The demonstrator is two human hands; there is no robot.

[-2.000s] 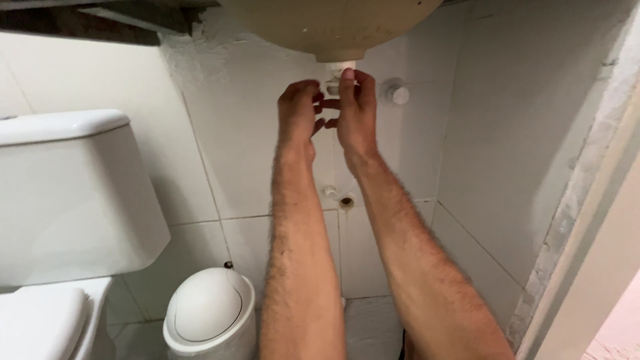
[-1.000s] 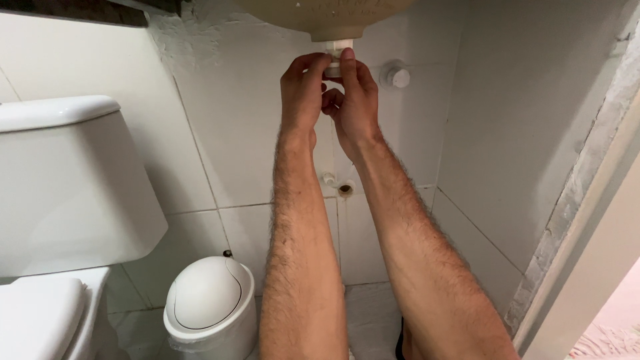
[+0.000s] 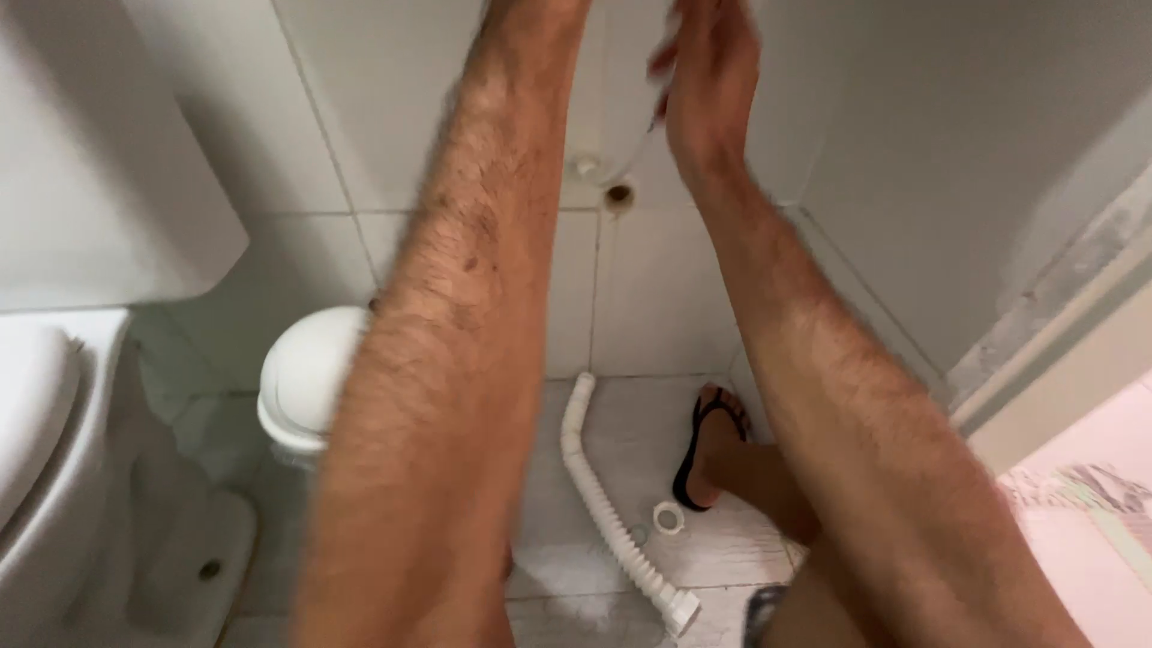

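My right hand [image 3: 715, 85] is raised at the top of the view before the tiled wall, blurred, its fingertips partly cut off; whether it holds anything I cannot tell. My left forearm reaches up past the top edge, so the left hand is out of frame. Below and between the arms, a white corrugated drain hose [image 3: 607, 508] lies on the floor, its end nut toward me. A white plastic ring nut [image 3: 669, 517] lies to the right of the hose. An open drain hole [image 3: 618, 196] shows in the wall, with a small white fitting [image 3: 587, 167] beside it.
A toilet [image 3: 54, 387] stands at the left, and a white lidded bin [image 3: 306, 382] is partly behind my left forearm. My foot in a black flip-flop [image 3: 711, 450] is on the floor near the ring nut. A door frame [image 3: 1071, 315] runs along the right.
The view has tilted down strongly, bringing the floor and hose into sight. Earlier both hands were at the white fitting under the basin; now the left hand and the basin are out of view.
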